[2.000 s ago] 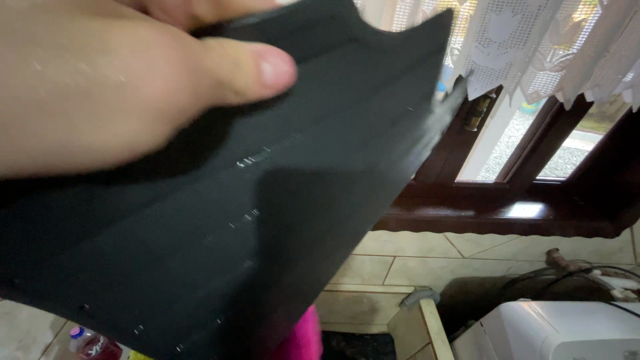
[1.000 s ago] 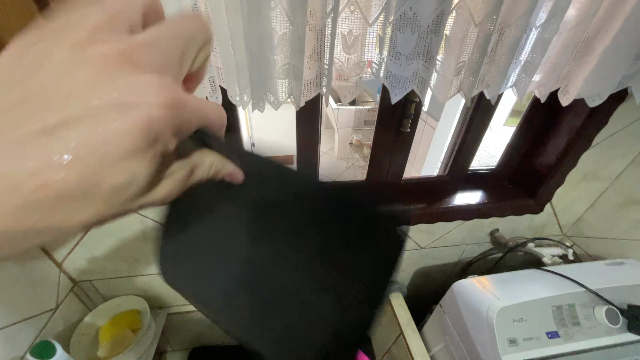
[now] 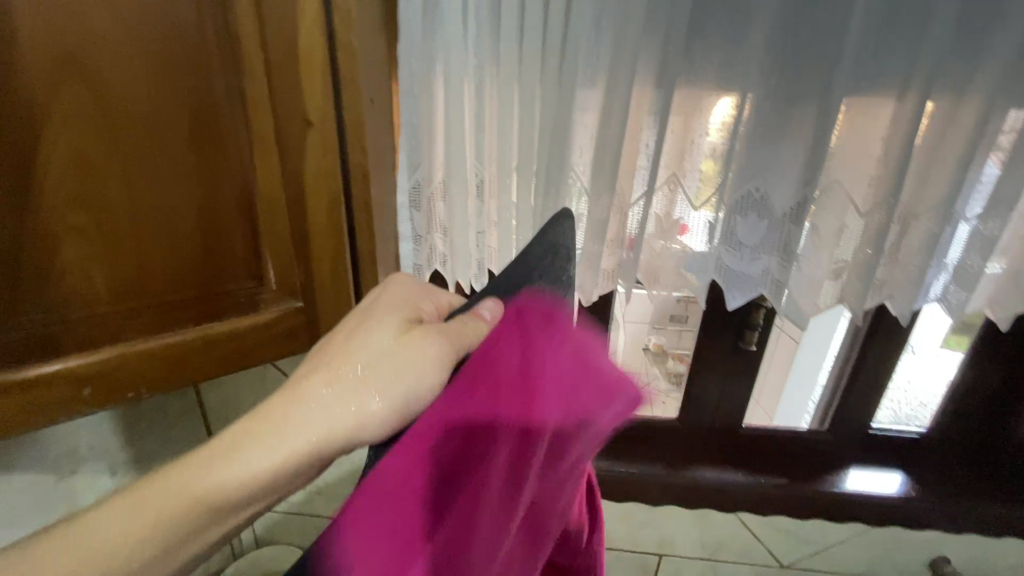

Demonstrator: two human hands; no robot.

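Observation:
My left hand (image 3: 400, 352) grips the edge of a thin black flat panel (image 3: 536, 256), which is tilted so that its upper corner points up toward the curtain. A magenta cloth (image 3: 488, 448), blurred by motion, lies over the panel's near face and covers most of it. Its upper end reaches just right of my left thumb. My right hand cannot be seen; the cloth may hide it. What the panel belongs to is not plain.
A wooden cabinet (image 3: 152, 184) stands at upper left. White lace curtains (image 3: 752, 160) hang before a dark wooden window frame (image 3: 720, 464). Pale wall tiles (image 3: 688, 532) run beneath it. At the bottom left, the rim of a pale round container (image 3: 264, 560) shows.
The panel has turned from broad face toward me to a steep, narrow slant. The magenta cloth, only a sliver at the bottom edge before, now covers much of it. The view has swung up and left.

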